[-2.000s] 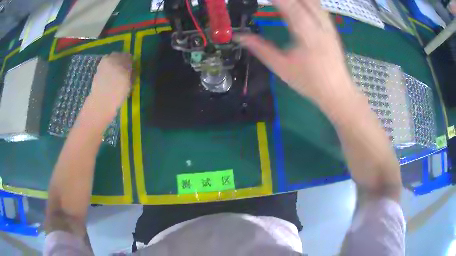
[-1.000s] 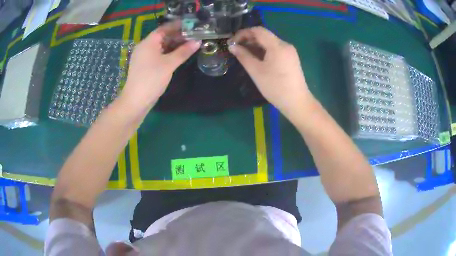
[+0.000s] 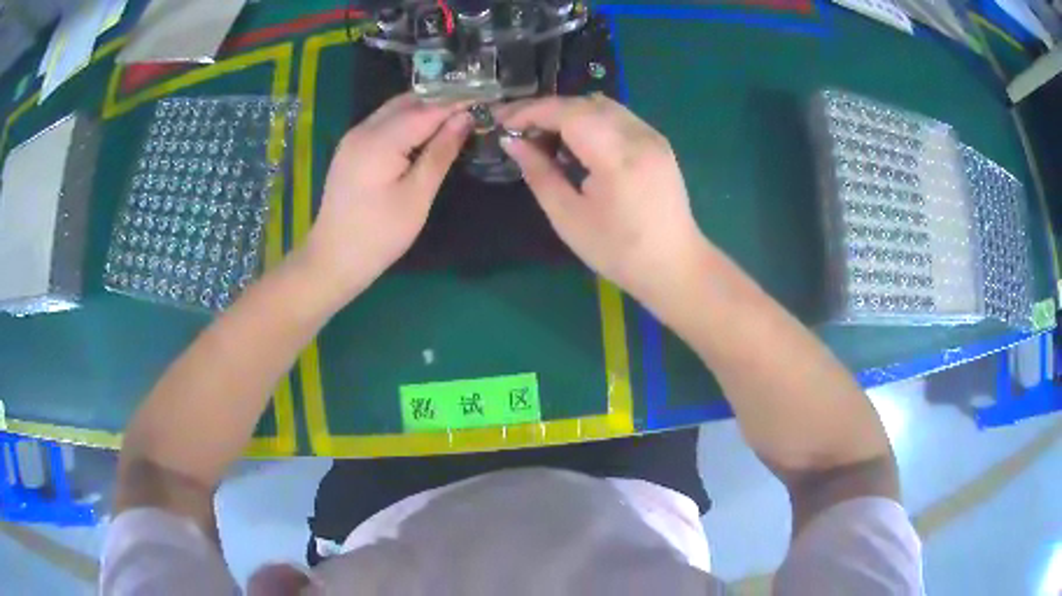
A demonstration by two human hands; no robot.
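My left hand [image 3: 402,175] and my right hand [image 3: 611,181] meet at the front of the test fixture [image 3: 478,70], just below its clear plates. A small round component [image 3: 481,118], dark and silvery, shows at my left fingertips. My right thumb and forefinger are close together beside it, with a small bright spot between them; I cannot tell whether they hold a part. The shiny round nest [image 3: 494,165] is partly hidden behind my fingers. The red clamp handle is not in view.
A clear blister tray [image 3: 198,198] with round pockets lies at left, beside a whitish block [image 3: 41,215]. A taller stack of blister trays [image 3: 885,210] stands at right, with another tray [image 3: 996,233] beside it. A green label [image 3: 471,402] marks the front edge.
My left hand has come from the left tray to the fixture, and my right hand has come down from the clamp handle. Over the last second both have stayed there, fingertips slightly closer together.
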